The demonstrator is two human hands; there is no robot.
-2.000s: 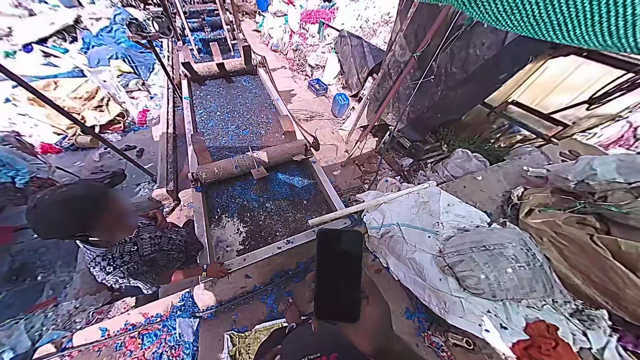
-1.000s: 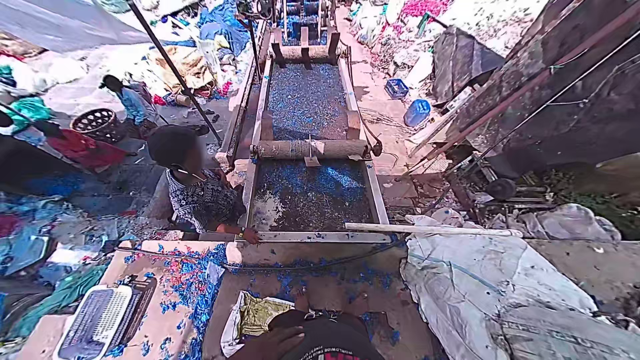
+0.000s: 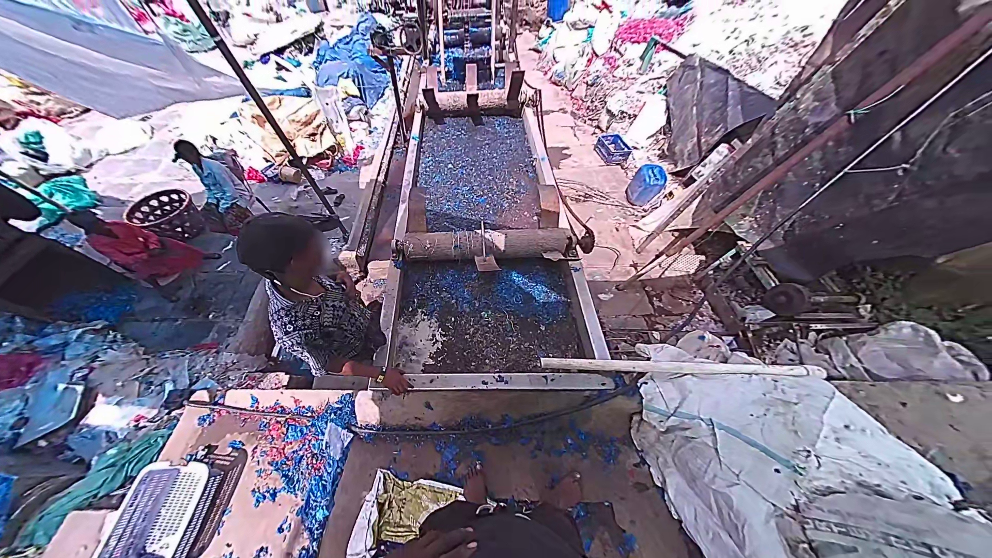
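Observation:
My left hand rests on the dark clothing over my lap at the bottom edge, fingers extended and nothing seen in it; part of it is cut off. My right hand is out of view. Just above the left hand lies a yellow and white woven sack, beside my bare feet. Beyond my feet is a long water trough with a pale rim, where blue plastic flakes float. A ridged roller spans it. A pale pole lies across its near right corner.
A person at the left has a hand on the trough rim. Further left are two people near a woven basket. Plastic crates stand lower left; white sacks lie right. A blue jerrycan stands beyond.
A phone held up in my hand two seconds ago is no longer in view. The view has swung left. A hand now shows on my lap, as it did a second ago.

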